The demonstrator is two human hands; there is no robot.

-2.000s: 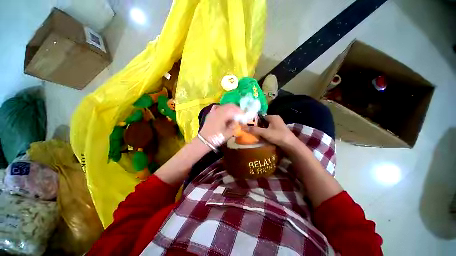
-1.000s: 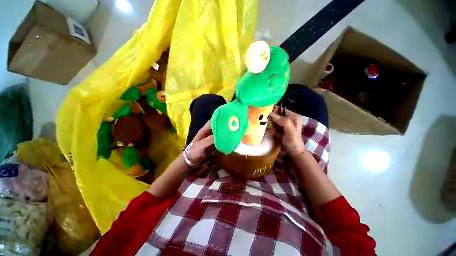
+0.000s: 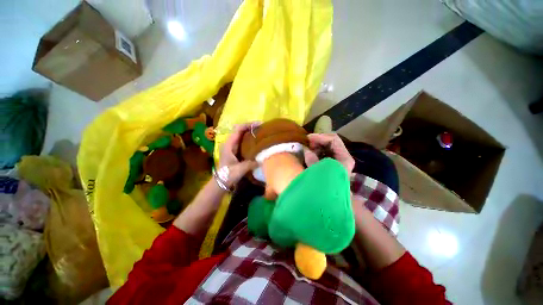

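A plush toy (image 3: 315, 205) lies over my lap with its green part and yellow ball (image 3: 311, 262) toward me. Its orange middle (image 3: 282, 171) meets a white trim (image 3: 280, 150) and a brown base (image 3: 275, 132) at the far end. My left hand (image 3: 237, 156) grips the left side of the brown base. My right hand (image 3: 331, 149) holds the right side near the trim; its fingers are partly hidden by the green part. No needle can be made out.
A yellow sack (image 3: 107, 179) with more toys (image 3: 164, 165) stands at the left. An open carton (image 3: 431, 193) is on the floor at right, another carton (image 3: 89, 56) at upper left. Bags (image 3: 74, 232) lie at lower left. White plastic (image 3: 506, 21) shows at upper right.
The toy has been turned over: its green part was away from me and now points toward me, with the brown base at the far end. Both hands have shifted to the base.
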